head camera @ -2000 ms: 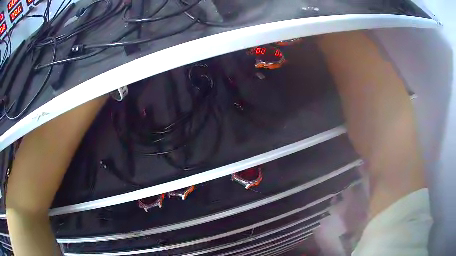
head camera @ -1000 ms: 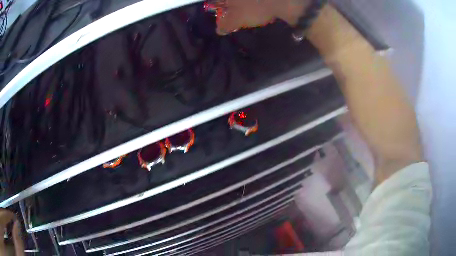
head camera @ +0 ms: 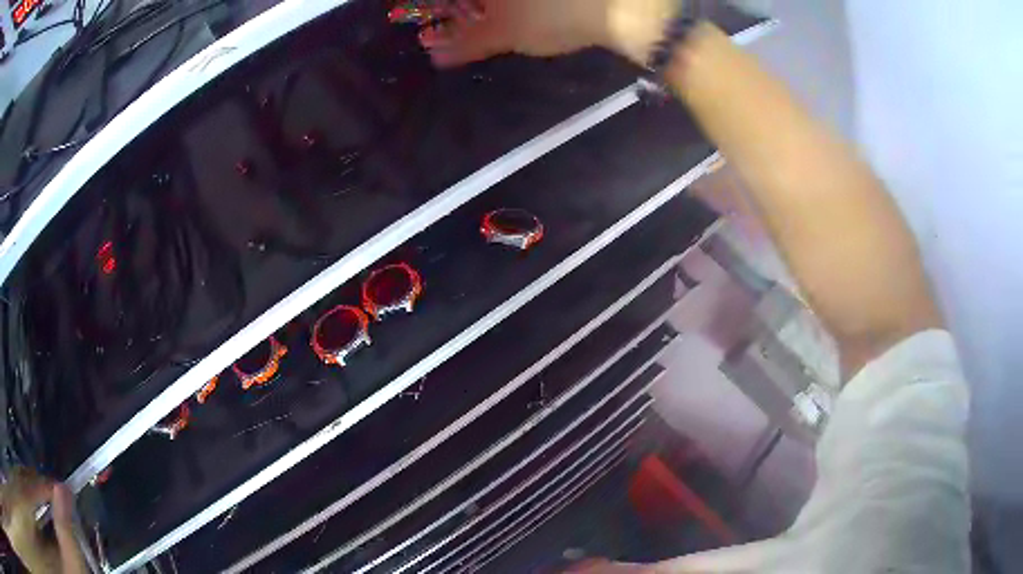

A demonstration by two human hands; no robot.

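My right hand (head camera: 499, 31), blurred at the top edge, has its fingers on a small red-orange-rimmed thing (head camera: 413, 14) that looks like a watch head, mostly hidden or cut off. My left hand (head camera: 39, 521) is cut off at the lower left, by the end of a white shelf edge; its grip is unclear. On the dark shelf below lie several round watch heads with orange-silver rims, among them one at the right (head camera: 513, 228), two side by side (head camera: 392, 288) (head camera: 341, 334) and one further left (head camera: 259, 362).
White-edged shelves (head camera: 438, 336) are stacked closely below. Black cables (head camera: 84, 84) lie on the upper shelf at left. Small red lights (head camera: 108, 257) show on the dark shelf between. A red-orange shape (head camera: 679, 499) stands low at the right. A pale surface (head camera: 942, 135) runs along the right side.
My right hand has moved from beneath the upper shelf's edge, first out of sight, then left along the shelf below it. The view has tilted and shows more watch heads. My left hand is lower.
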